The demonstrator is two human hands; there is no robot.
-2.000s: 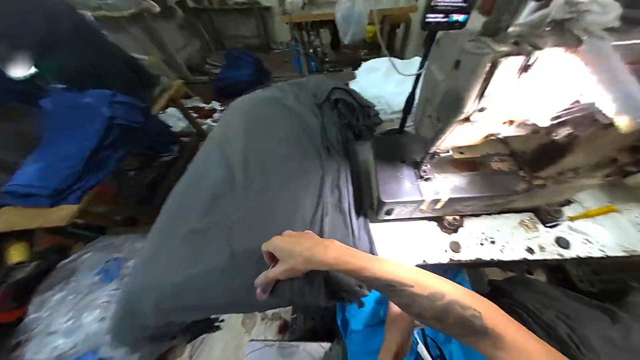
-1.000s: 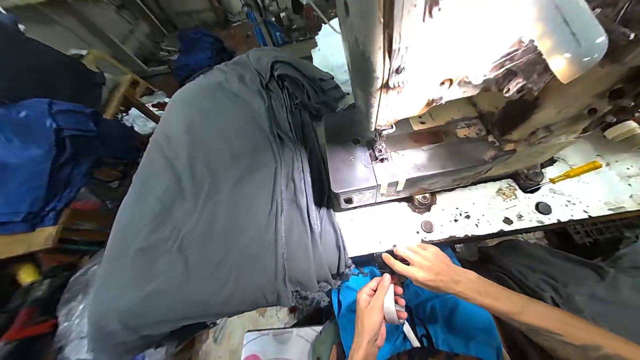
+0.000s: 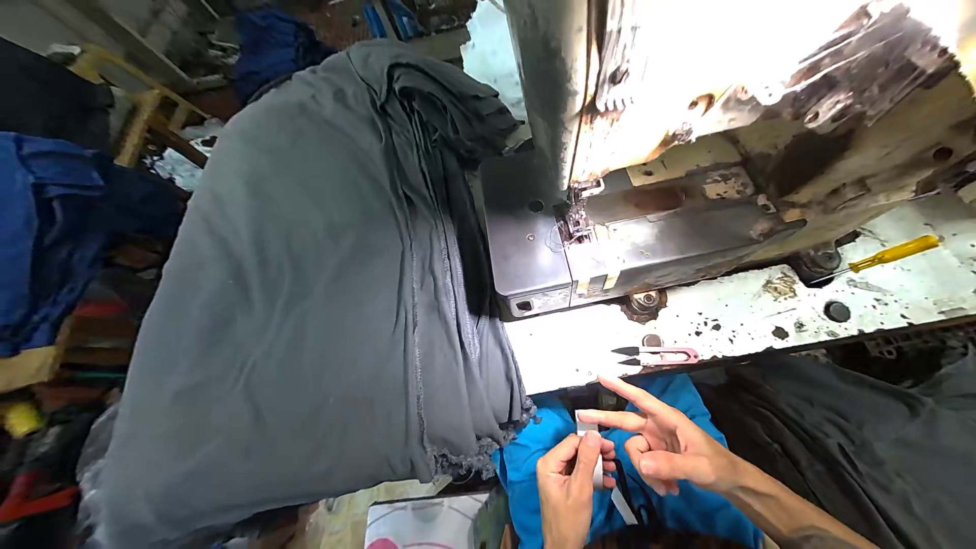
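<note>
My left hand [image 3: 570, 476] grips a strip of white tape or elastic [image 3: 589, 435] in front of the blue cloth on my lap. My right hand [image 3: 671, 442] is just right of it, fingers spread, its middle finger close to the strip's upper end; whether it touches cannot be told. Pink-handled thread snips [image 3: 657, 356] lie on the table edge above my right hand. A big pile of dark grey fabric [image 3: 305, 290] lies left of the sewing machine [image 3: 640, 221], its frayed edge near my left hand.
A yellow-handled screwdriver [image 3: 894, 253] lies on the worn white table [image 3: 732, 324] at the right. Dark cloth [image 3: 862, 435] hangs below the table edge. Blue garments [image 3: 46, 221] are stacked at far left, near a wooden frame [image 3: 141, 126]. A white box [image 3: 427, 522] stands below the pile.
The snips now lie on the table edge. My right hand has moved off the grey pile, where it was two seconds ago. Both hands were together at the strip one second ago; now the right is spread.
</note>
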